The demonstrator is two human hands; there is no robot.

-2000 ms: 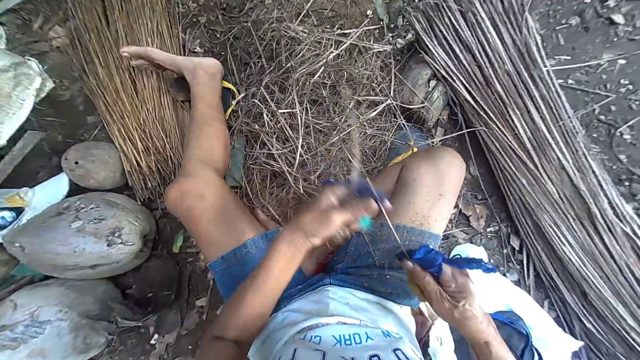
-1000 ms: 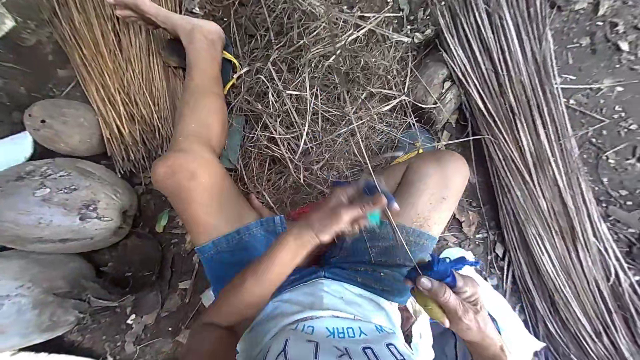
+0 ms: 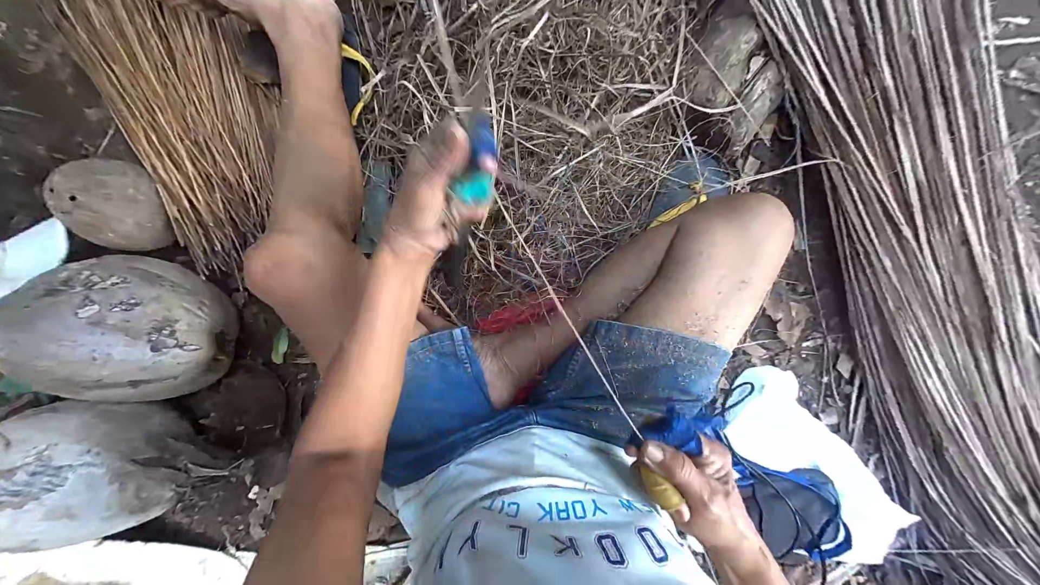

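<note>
My left hand point(image 3: 431, 191), at upper centre, is closed around a blurred blue-and-teal handle or wrap point(image 3: 474, 183). A thin, dark shape, possibly a blade, extends upward from it. At lower right, my right hand point(image 3: 703, 487) grips a yellow object point(image 3: 662, 490) and bunched blue cloth or cord point(image 3: 674, 431). A thin strand or stalk point(image 3: 561, 305) slants from my right hand up toward my left hand; its far end is unclear. Between my legs lies a pile of dry, stringy stalks and shavings point(image 3: 569, 146), with a red item point(image 3: 520, 315) at its lower edge.
A bundle of thin brown sticks point(image 3: 187, 122) lies at upper left, and a larger greyish bundle point(image 3: 877, 203) runs down the right. Several dry, husked coconuts point(image 3: 114, 329) rest at left. A white bag point(image 3: 804, 439) with a dark blue-edged item point(image 3: 788, 508) is beside my right hand.
My left hand has moved up and away from my lap, with the blue-and-teal item in it. My right hand keeps its grip near my right hip.
</note>
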